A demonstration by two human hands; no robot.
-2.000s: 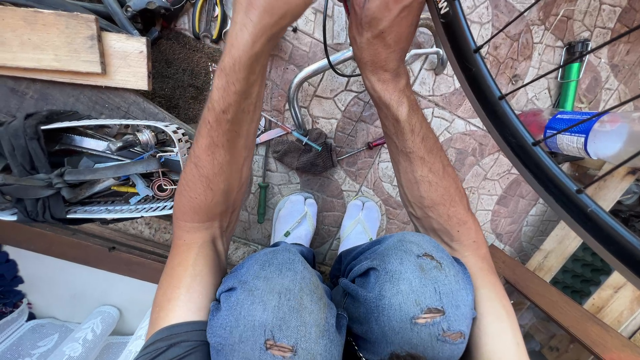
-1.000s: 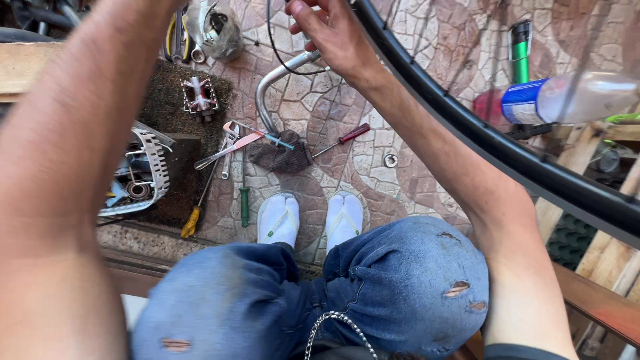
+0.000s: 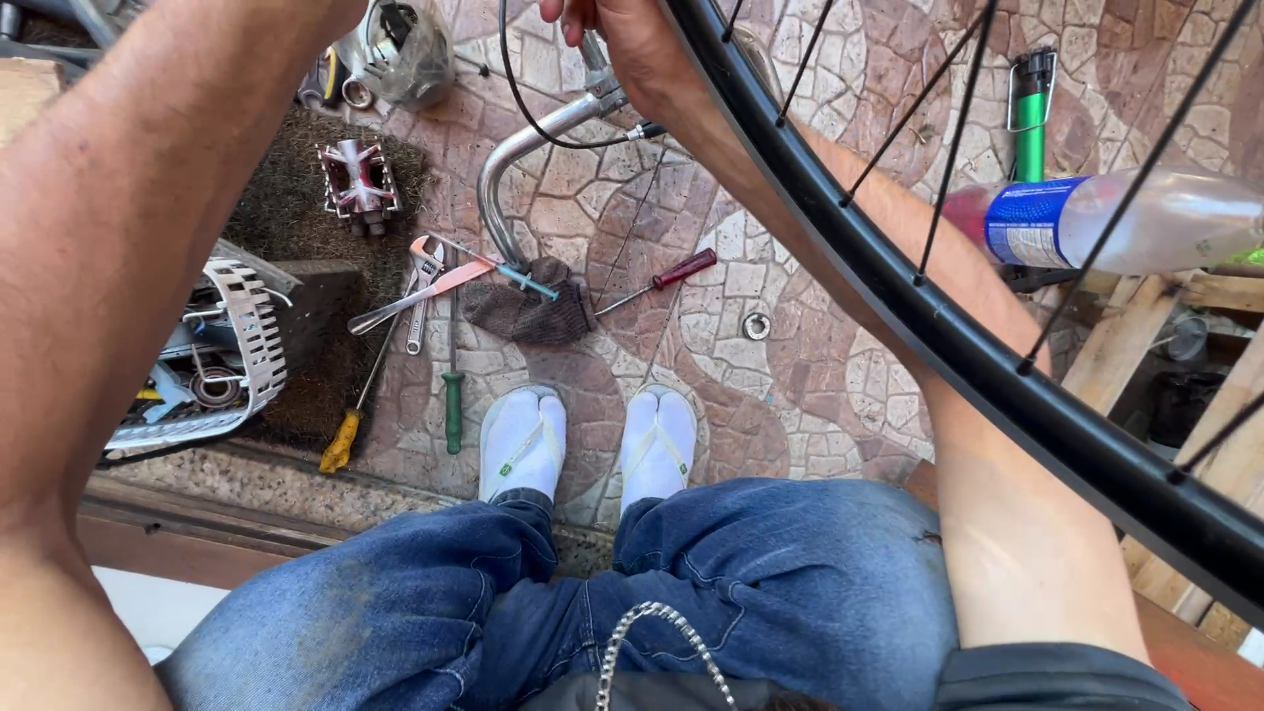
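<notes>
A black bicycle wheel rim [image 3: 869, 267] with spokes crosses the right half of the view. Beside its upper part is my right hand [image 3: 632, 44], partly cut off by the top edge, its fingers near a metal clamp on a curved silver handlebar [image 3: 504, 188] with a black cable [image 3: 533, 118]. Whether this hand grips anything cannot be told. My left hand lies beyond the top edge; only the forearm shows. On the paving below are a dark knit cloth [image 3: 533, 311], a red-handled screwdriver [image 3: 691, 267], an adjustable wrench [image 3: 419, 316] and a metal ring nut [image 3: 756, 326].
A metal pedal [image 3: 357, 180] rests on a brown mat [image 3: 395, 158]. Green-handled [image 3: 453, 410] and yellow-handled [image 3: 341, 441] screwdrivers lie nearer my feet. At left stands a white plastic basket [image 3: 262, 346] of parts; at right are a plastic bottle [image 3: 1136, 219], a green pump [image 3: 1030, 133] and wooden slats [image 3: 1126, 346].
Two seconds ago both forearms reached forward close together; now they are spread apart. The left arm has moved left. The wheel rim covers part of the right forearm now.
</notes>
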